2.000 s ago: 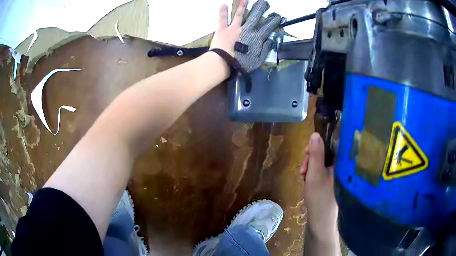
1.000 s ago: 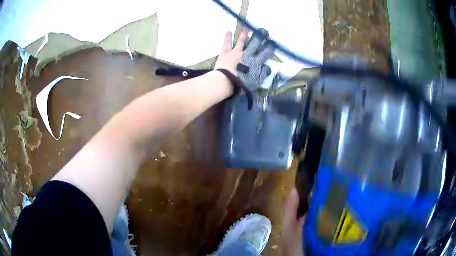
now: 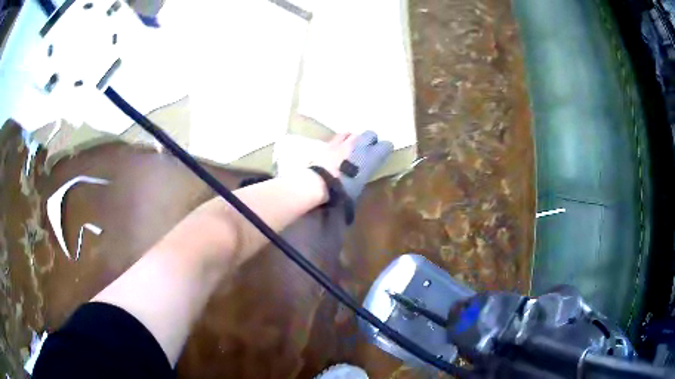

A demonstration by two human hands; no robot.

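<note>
The cloth cutting machine (image 3: pixel 548 326) is at the lower right, partly cut off by the frame's edge. Its silver base plate (image 3: pixel 414 303) is on the brown table, apart from the fabric stack (image 3: pixel 255 159). My left hand (image 3: pixel 348 163), in a grey mesh glove with a dark wrist strap, lies at the near edge of the stack. Its fingers look bent, and whether it grips a ply is unclear. The white paper marker (image 3: pixel 244 81) covers the stack, with tan fabric showing along its near edge. My right hand is not in view.
A black power cable (image 3: pixel 244 211) crosses above my left forearm to the machine. White curved paper scraps (image 3: pixel 63 211) lie on the worn brown table (image 3: pixel 466 148) at left. Green floor (image 3: pixel 585 148) lies beyond the right edge. A white shoe tip (image 3: pixel 342 371) shows at the bottom.
The machine has moved away from the stack to the lower right and turned. My right hand has left the view. My left hand's spread fingers have drawn in, and the cable now crosses my forearm.
</note>
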